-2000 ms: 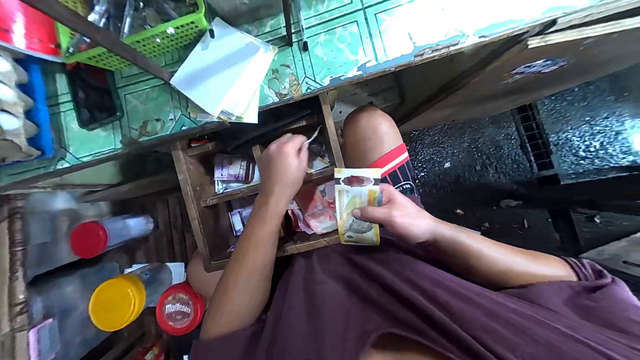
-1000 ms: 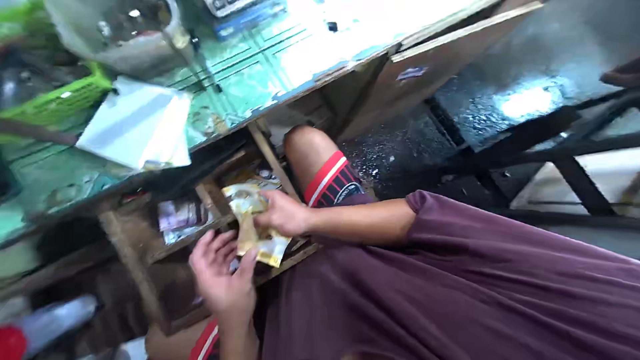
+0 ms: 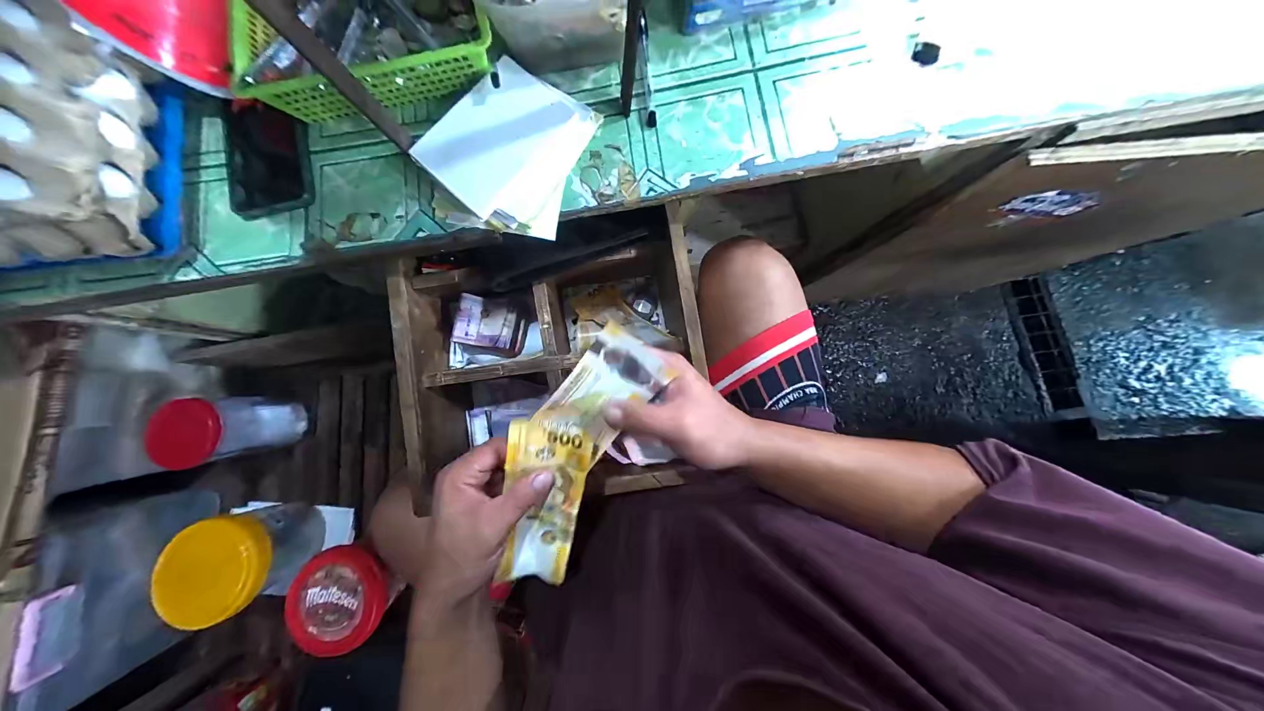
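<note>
My left hand [image 3: 484, 513] grips a yellow banknote [image 3: 549, 494], its thumb flat on the note's face. Several more banknotes [image 3: 602, 380], pale and yellowish, are pinched between the thumb and fingers of my right hand [image 3: 686, 415]; they overlap the top of the left hand's note. Both hands are over the near part of a wooden drawer [image 3: 405, 365] split into compartments. Purple banknotes [image 3: 486, 321] lie in its back left compartment, yellowish notes and coins [image 3: 642, 301] in the back right one. The hands partly hide the front compartments, where other notes show.
Above the drawer runs a green tiled counter [image 3: 691, 123] with papers [image 3: 509, 143], a dark phone-like device [image 3: 267, 158], a green basket [image 3: 415, 84] and egg trays [image 3: 74, 148]. Jars with red [image 3: 183, 433] and yellow [image 3: 211, 573] lids stand at the left. My knee [image 3: 746, 272] is right beside the drawer.
Two seconds ago my left hand was in the drawer's back part, while my right hand held notes at its right edge. Now both hands are together over the drawer with notes in each.
</note>
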